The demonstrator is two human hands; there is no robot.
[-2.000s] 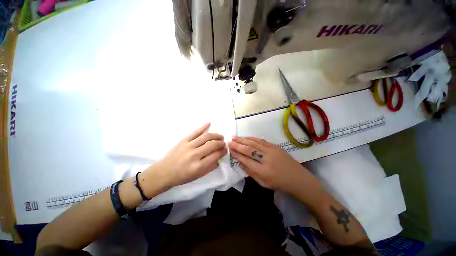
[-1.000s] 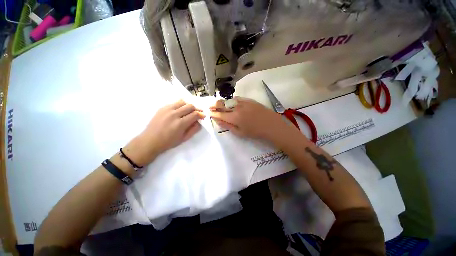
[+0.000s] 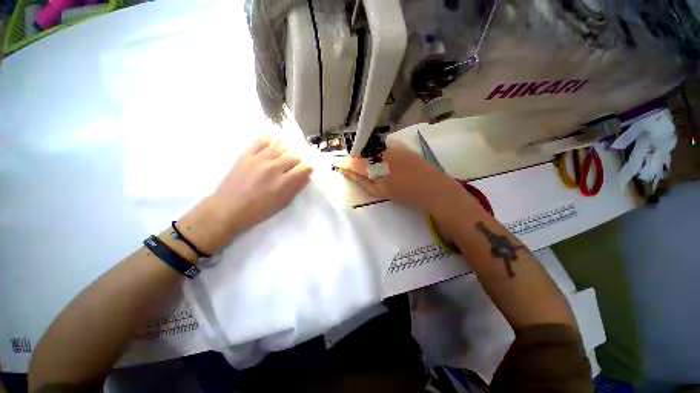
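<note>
A white fabric piece (image 3: 292,261) lies under the sewing machine head (image 3: 341,69) and hangs over the table's front edge toward the lap. My left hand (image 3: 265,180) lies on the fabric left of the presser foot (image 3: 331,143), its fingertips washed out by the lamp glare. My right hand (image 3: 391,178) is at the fabric's edge just right of the needle area, partly hidden behind small machine parts. Both hands hold the fabric at the needle. The exact finger grip is blurred by the bright light.
Scissors (image 3: 477,196) lie partly under my right forearm. A second pair (image 3: 589,170) lies farther right, near hanging white strips (image 3: 649,147). A green basket with pink cones (image 3: 17,29) is at the upper left. White cut pieces (image 3: 460,322) are low at right.
Since two seconds ago both hands have moved with the fabric from near the table's front edge up to the needle. Over the last second they stay there, while the camera view has shifted.
</note>
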